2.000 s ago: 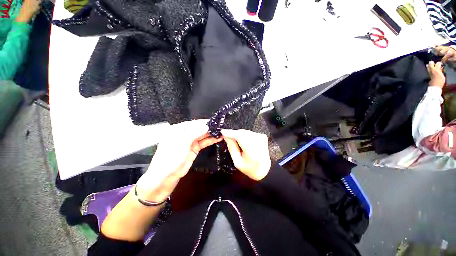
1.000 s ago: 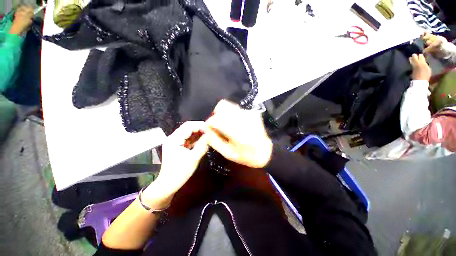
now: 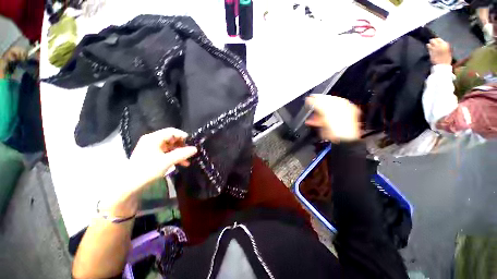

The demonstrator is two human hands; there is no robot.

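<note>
A dark jacket (image 3: 147, 106) lies on the white table, its smooth black lining (image 3: 212, 82) facing up at the right. A white-flecked braid trim (image 3: 229, 115) runs along its edges, and a trimmed corner hangs over my lap. My left hand (image 3: 163, 152) pinches the trimmed edge near that corner. My right hand (image 3: 335, 117) is raised out to the right, away from the jacket, blurred, with fingertips close together. Whether it holds a needle cannot be seen, and no thread is visible.
Red-handled scissors (image 3: 362, 29), a mobile phone (image 3: 236, 52) and black thread cones (image 3: 245, 20) are on the table (image 3: 294, 60). A blue basket (image 3: 313, 210) stands right of my knees, a purple stool (image 3: 144, 245) at left. Another person's hand (image 3: 438, 52) holds black cloth at right.
My right hand has moved away from my left, out to the right. My left hand has moved left, and the trimmed corner now shows between them. The view has shifted.
</note>
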